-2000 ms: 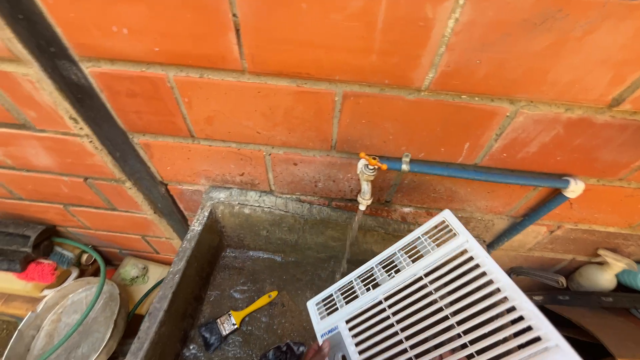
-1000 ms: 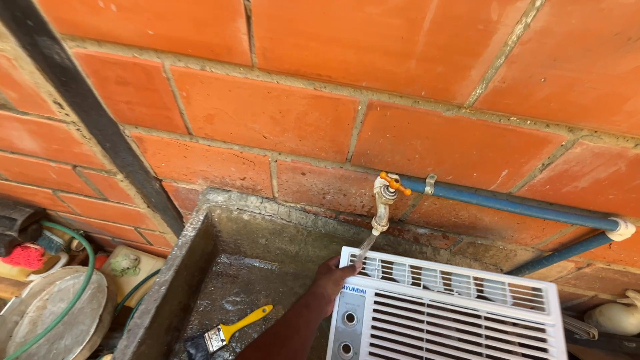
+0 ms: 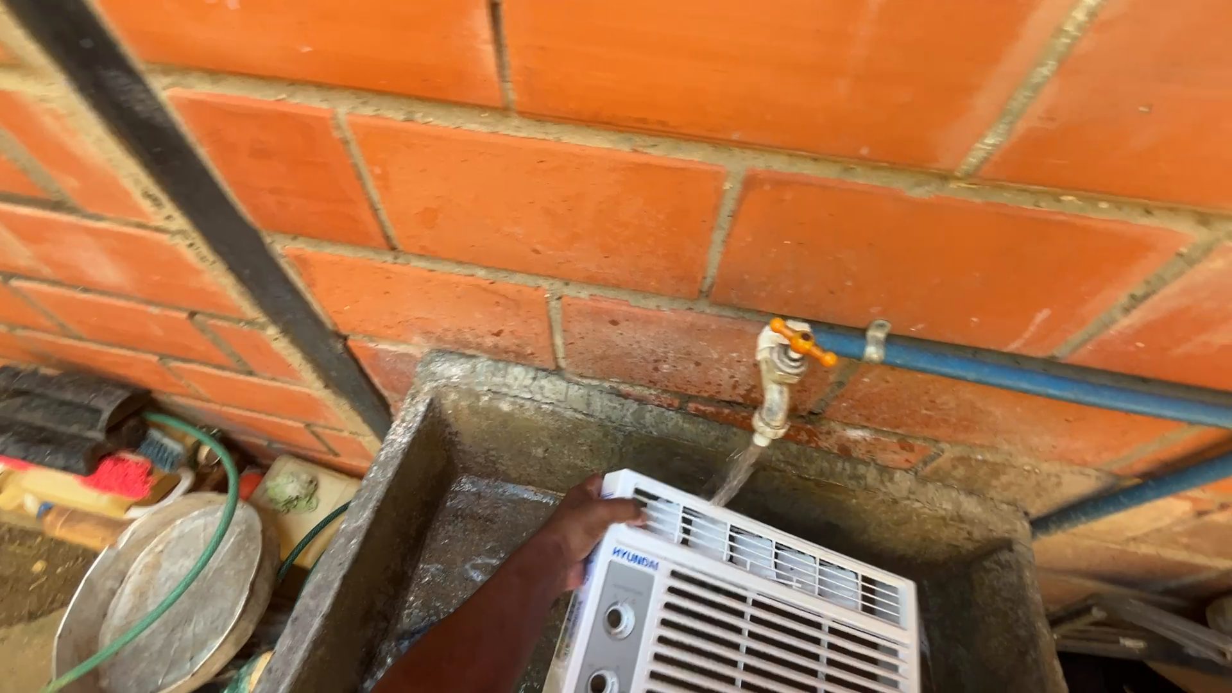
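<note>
My left hand (image 3: 589,525) grips the upper left corner of a white plastic air conditioner front panel (image 3: 760,597), which bears the maker's name Hyundai and has two round knob holes. The panel is tilted inside a concrete sink (image 3: 443,385). Behind its top edge, water runs from a tap (image 3: 778,385) with an orange handle. My right hand is not in view. My left forearm covers part of the sink floor, and the paintbrush seen earlier does not show clearly.
A blue pipe (image 3: 1020,375) runs along the brick wall (image 3: 616,212) to the tap. Left of the sink are a round metal pan (image 3: 183,587), a green hose (image 3: 217,529) and a red brush or cloth (image 3: 120,474). The sink's thick walls surround the panel.
My left hand has come to the panel's upper left corner, where two seconds ago only fingertips showed at its lower edge. The panel has turned in the sink, its knob holes now in sight.
</note>
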